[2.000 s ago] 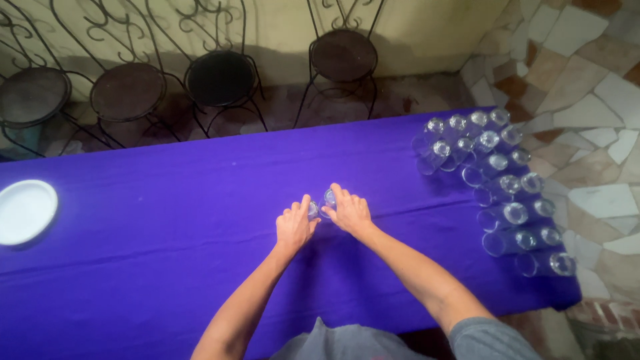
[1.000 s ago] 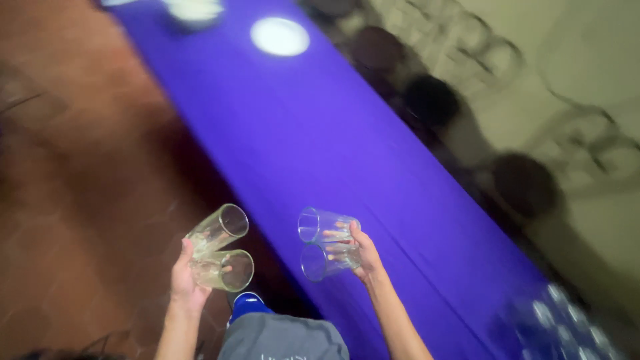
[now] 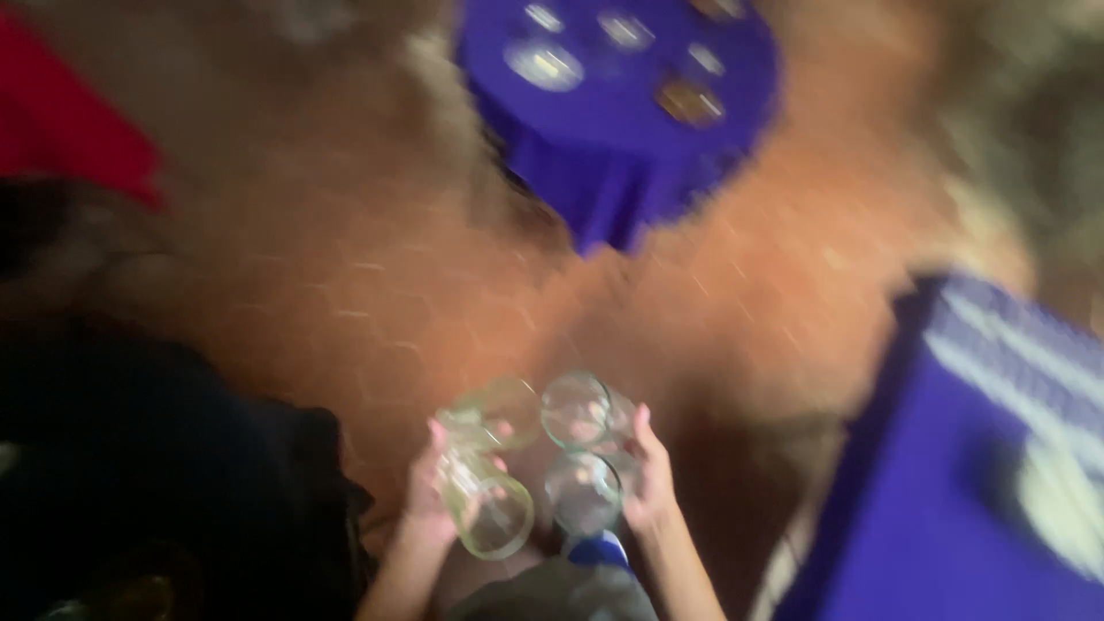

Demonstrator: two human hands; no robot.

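Observation:
My left hand (image 3: 431,492) grips two drinking glasses by their bases. One glass (image 3: 509,414) points up and right; the other, a slightly yellowish glass (image 3: 496,513), tilts down and right, its mouth toward the view. My right hand (image 3: 649,474) holds two more clear glasses, an upper glass (image 3: 578,412) and a lower glass (image 3: 585,493), their mouths turned to the left and up. All the glasses are held over the tiled floor, in front of my body. The two pairs are close together at the centre. Blur hides the exact finger placement.
A round table with a purple cloth (image 3: 595,125) stands ahead, bearing blurred plates (image 3: 543,65) and a brown object (image 3: 688,102). At the right is another purple-covered table (image 3: 897,517) with white objects on it. Red cloth (image 3: 69,112) shows upper left; something dark fills the lower left.
The view has swung from the long purple table to the tiled floor and a round table. Both hands, over the long table two seconds ago, are now over the floor, each with two glasses.

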